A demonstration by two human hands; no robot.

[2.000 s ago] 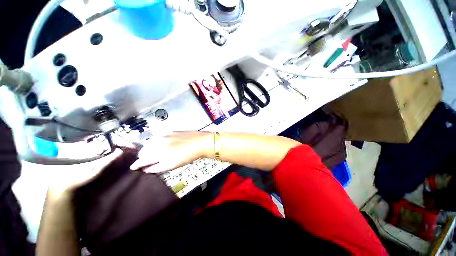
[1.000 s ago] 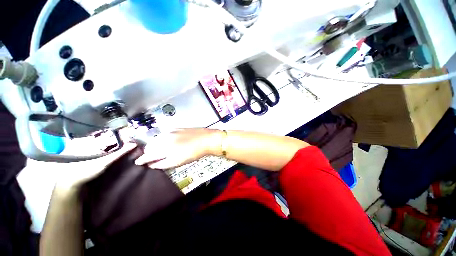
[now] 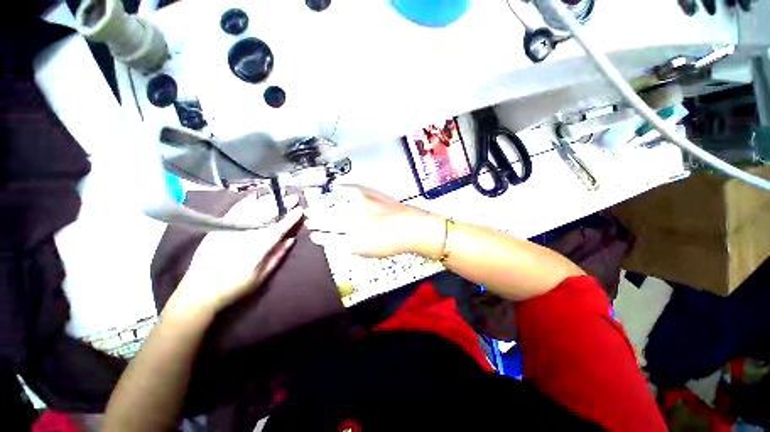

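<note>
The dark brown cloth [image 3: 287, 291] lies on the machine bed and hangs over the front edge toward my lap. My left hand [image 3: 232, 257] lies on the cloth, fingers extended toward the needle area. My right hand [image 3: 363, 221] is right of the needle, its fingertips at the cloth's right edge; whether they pinch it is unclear. The presser foot and needle bar [image 3: 279, 196] stand between my hands' fingertips. The white sewing machine arm [image 3: 371, 76] spans above. Glare hides the fingertip details.
A lit smartphone [image 3: 439, 157] and black-handled scissors [image 3: 501, 162] lie right of my hands. A slim metal tool [image 3: 576, 160] lies beyond them. A white cable [image 3: 633, 99] crosses at right. A cardboard box [image 3: 684, 228] stands below the table's right end. Dark cloth [image 3: 42, 211] is piled at left.
The view has shifted left, so the machine and table appear further right. My left hand now lies flatter over the cloth, and more brown cloth shows behind it, left of the needle.
</note>
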